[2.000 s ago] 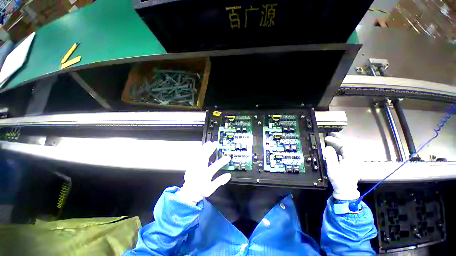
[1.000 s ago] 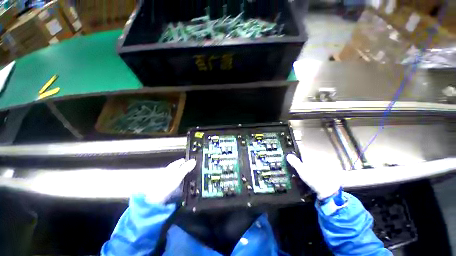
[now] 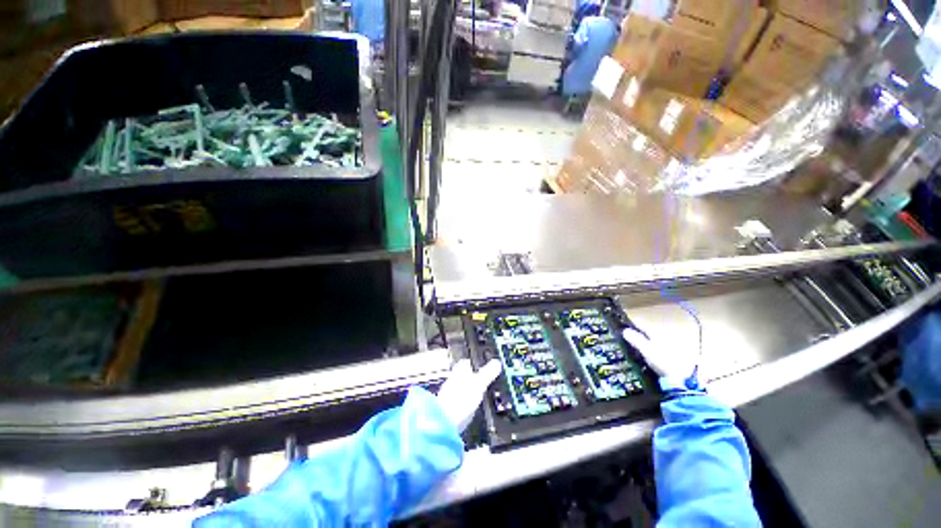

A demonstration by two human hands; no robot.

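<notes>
A black solder pallet lies over the conveyor rails in front of me, slightly tilted in view. Two green populated boards sit side by side in its bays, with yellow and white parts. My left hand, in a white glove, grips the pallet's left edge with the thumb on top. My right hand, also white-gloved, grips its right edge. The fingers under the pallet are hidden.
The conveyor rails run on to the right. A black tote of green strips stands on the bench at left, with a scrap box below. Cartons wrapped in film stand behind the line. A person in blue is far back.
The view has turned right. Both hands have carried the pallet from the left rail section to the right section; the left hand, earlier over the board, now grips the pallet's edge.
</notes>
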